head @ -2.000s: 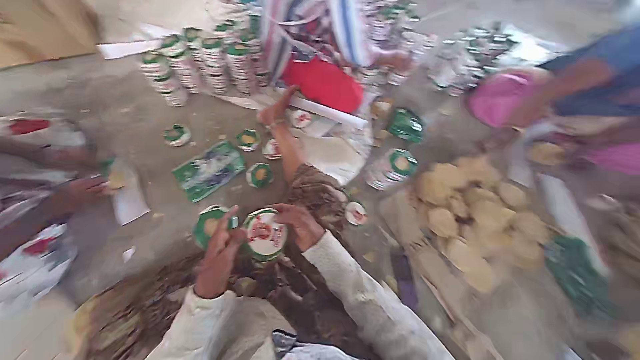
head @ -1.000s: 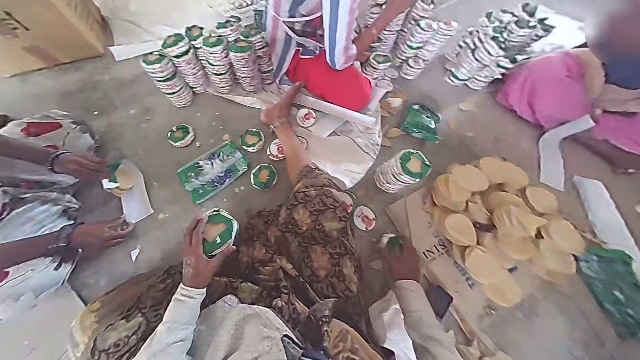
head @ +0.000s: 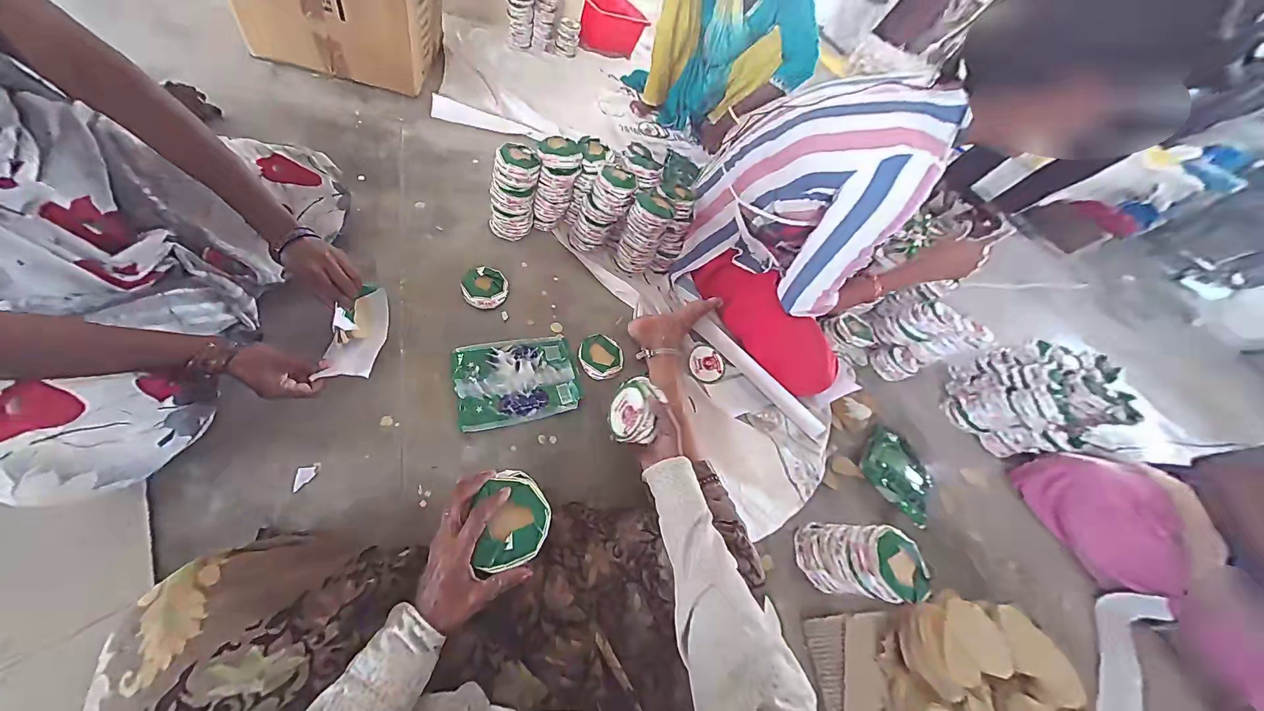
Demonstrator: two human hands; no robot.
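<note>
My left hand (head: 464, 568) grips a round green packet (head: 512, 523) with a tan paper disc at its centre, held above the patterned brown cloth over my lap. Farther forward, my right hand (head: 664, 434) is closed around a small stack of round packets (head: 635, 410) whose printed white and red face shows. Just beyond it one green packet (head: 600, 356) lies on the floor. Left of that is a flat green plastic wrapper (head: 517, 383), and another round packet (head: 484, 287) rests farther off.
Tall stacks of packets (head: 592, 202) stand ahead, near a co-worker in a striped garment. At left, another person's hands (head: 296, 326) hold white paper. A row of packets (head: 859, 563) lies at right, above tan paper discs (head: 973, 652). A cardboard box (head: 341, 44) is at the far left.
My right hand has moved from the lower right, near the tan discs, to the floor ahead, beside the single green packet. My left hand still holds a packet. The view has shifted.
</note>
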